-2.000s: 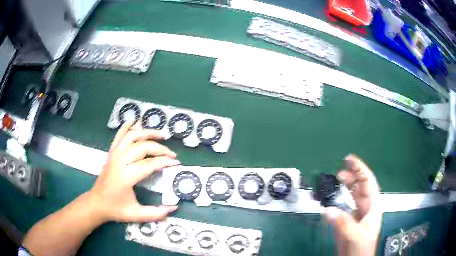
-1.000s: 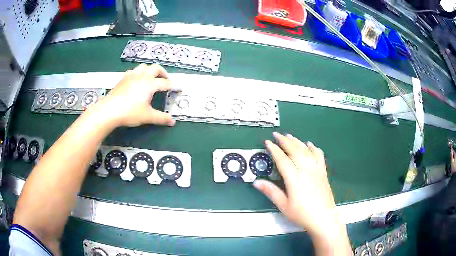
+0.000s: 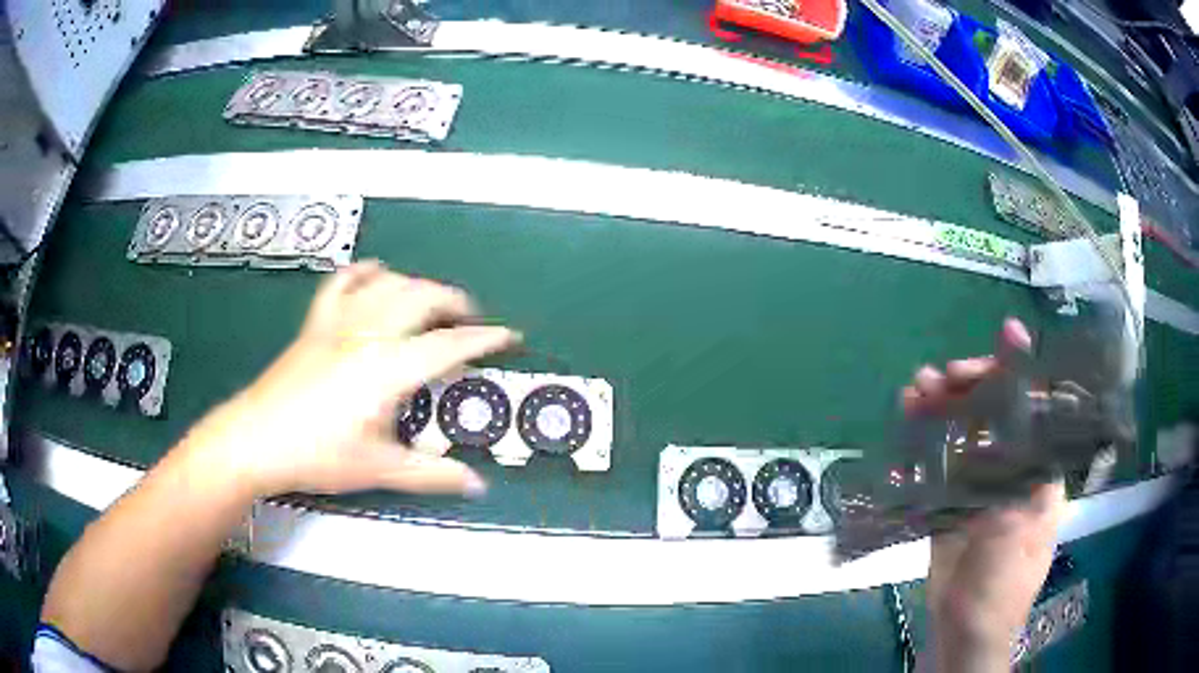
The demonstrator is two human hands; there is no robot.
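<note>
My left hand (image 3: 355,394) is spread open and empty over the left part of a fixture with black parts (image 3: 552,421). My right hand (image 3: 993,526) is shut on a dark, blurred, flat fixture (image 3: 980,454), tilted in the air at the right. Its details are too blurred to tell. Below its left end, a second fixture with black parts (image 3: 747,492) lies on the green belt by the front rail, its right part hidden.
Fixtures with silver parts lie at the far left (image 3: 345,103), mid left (image 3: 245,229) and near edge (image 3: 381,657). More black parts (image 3: 99,368) lie left. A red bin (image 3: 782,16), blue bins (image 3: 1012,72) and guide arm (image 3: 1068,263) stand far right.
The silver-part fixture from the middle of the belt has left its place, and my right hand now holds a blurred fixture. The black-part fixtures have shifted right in view. My left hand has moved nearer.
</note>
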